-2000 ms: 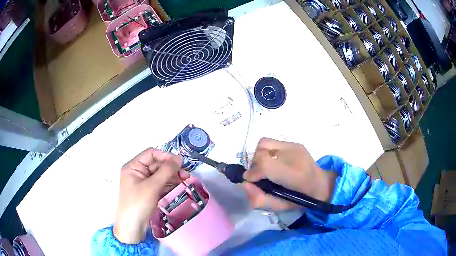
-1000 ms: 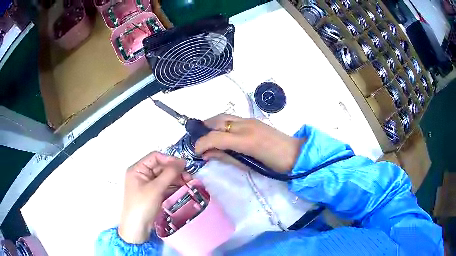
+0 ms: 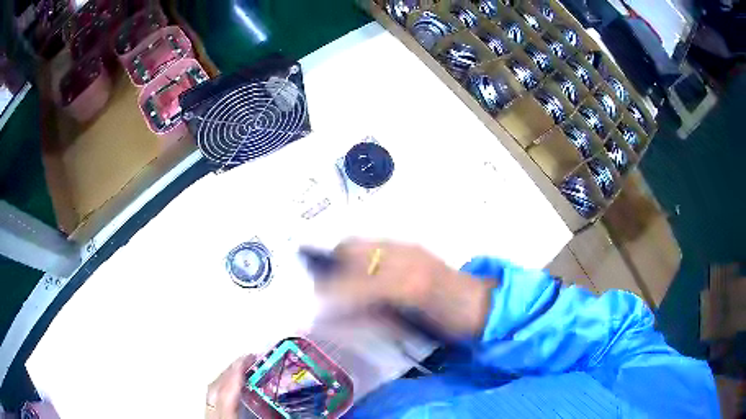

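A pink speaker housing (image 3: 342,367) is at the bottom centre, its open mouth facing up, with green-and-white edging and a small yellow patch inside. My left hand (image 3: 231,389) grips its left side, partly cut off by the lower edge. My right hand (image 3: 401,282) is blurred and closed around the black handle of a soldering iron (image 3: 321,262); the iron's metal tip cannot be made out. A round speaker driver (image 3: 249,264) lies face up on the white bench, left of my right hand and touched by neither hand. Lead wires cannot be made out.
A second driver (image 3: 368,165) lies dark side up farther back. A black fan (image 3: 253,123) stands at the back of the bench. A flat cardboard box (image 3: 123,176) with pink housings is at upper left. A divided carton tray (image 3: 523,119) of silver drivers is at right.
The view has shifted. My left hand has left the driver's edge and now holds the housing, which has turned mouth up. The driver lies free, face up. My right hand still holds the iron.
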